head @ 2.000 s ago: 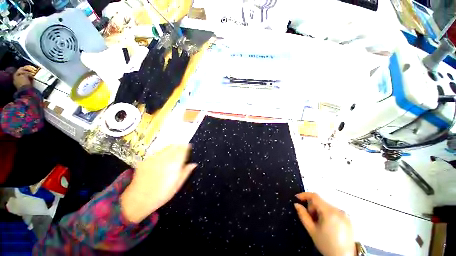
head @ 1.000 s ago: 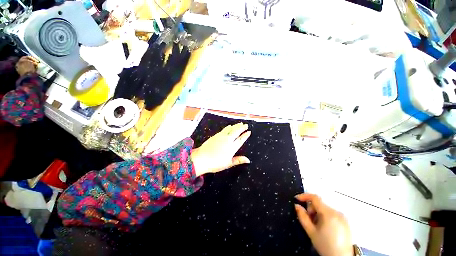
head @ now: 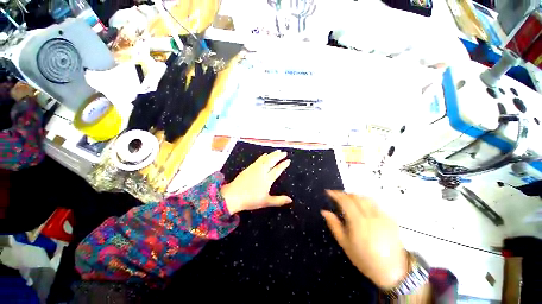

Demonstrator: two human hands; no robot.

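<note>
A black cut panel (head: 285, 231) with light specks lies in front of me, its narrow top edge along the orange-brown hinge tape (head: 354, 155) of the clear sewing template (head: 285, 80). The template has dark parallel slots near its middle. My left hand (head: 255, 185) lies flat on the panel's upper left part, fingers apart, holding nothing. My right hand (head: 365, 234) is over the panel's right edge, thumb and fingers apart and slightly blurred; I see nothing held in it.
A white sewing machine (head: 475, 119) with a blue stripe stands at right, a dark thin tool (head: 482, 205) near it. At left are a yellow tape roll (head: 98, 117), a white tape roll (head: 135, 149), a grey fan (head: 62, 59) and black pieces (head: 172, 98). Another person's sleeve (head: 22, 139) shows at far left.
My left hand has come from the panel's left edge onto its upper part and stays there. My right hand has moved up and inward over the panel. The view has shifted slightly.
</note>
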